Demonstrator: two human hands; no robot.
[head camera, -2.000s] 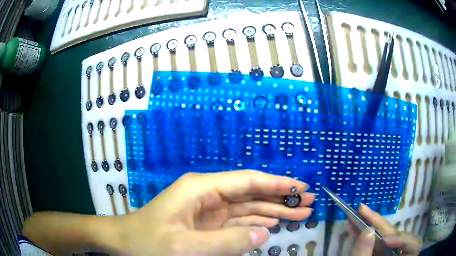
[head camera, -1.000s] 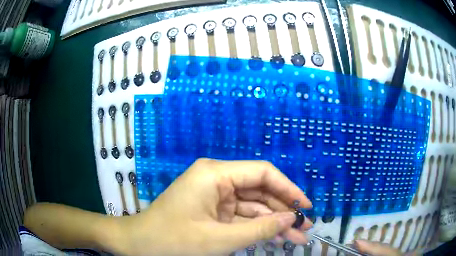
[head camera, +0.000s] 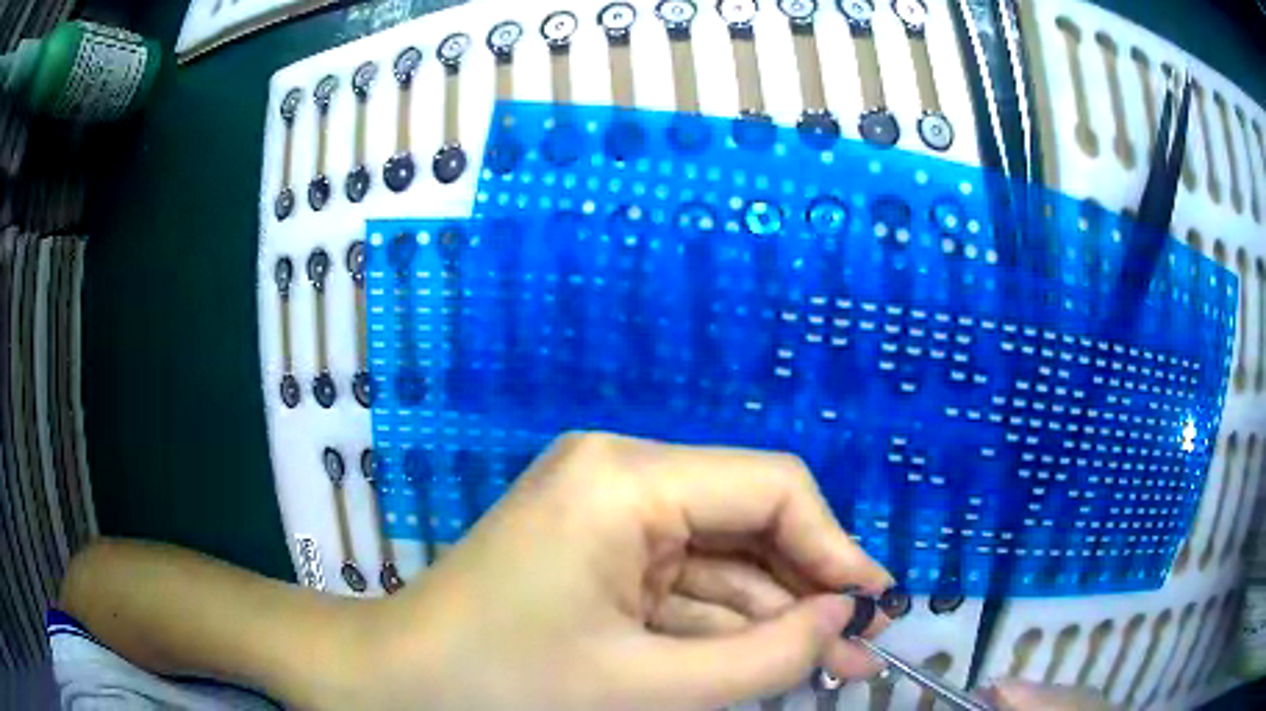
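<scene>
My left hand (head camera: 597, 590) is at the bottom centre, thumb and fingers pinching a small dark round part (head camera: 859, 613) at the fingertips. Any strip of it is hidden by the fingers. My right hand (head camera: 1048, 696) is mostly cut off by the bottom edge; only part of the fingers shows, holding slim silver tweezers (head camera: 927, 678). The tweezer tip is at the dark part. Blue carrier film (head camera: 653, 347) with rows of tiny pale pieces lies beyond my hands, over a white foam tray (head camera: 308, 486) filled with dumbbell-shaped parts.
A second foam tray (head camera: 1051, 90) with dumbbell slots is at the right. Dark tweezers (head camera: 1161, 195) lie on the film there. A green bottle (head camera: 90, 72) stands upper left. Stacked tray edges (head camera: 45, 347) are at the left, beside the dark green mat (head camera: 167, 306).
My left hand has gone from open fingers, with the part resting on them, to a pinch. The tweezers have moved to the part. The view has shifted, and my right hand is now mostly out of frame.
</scene>
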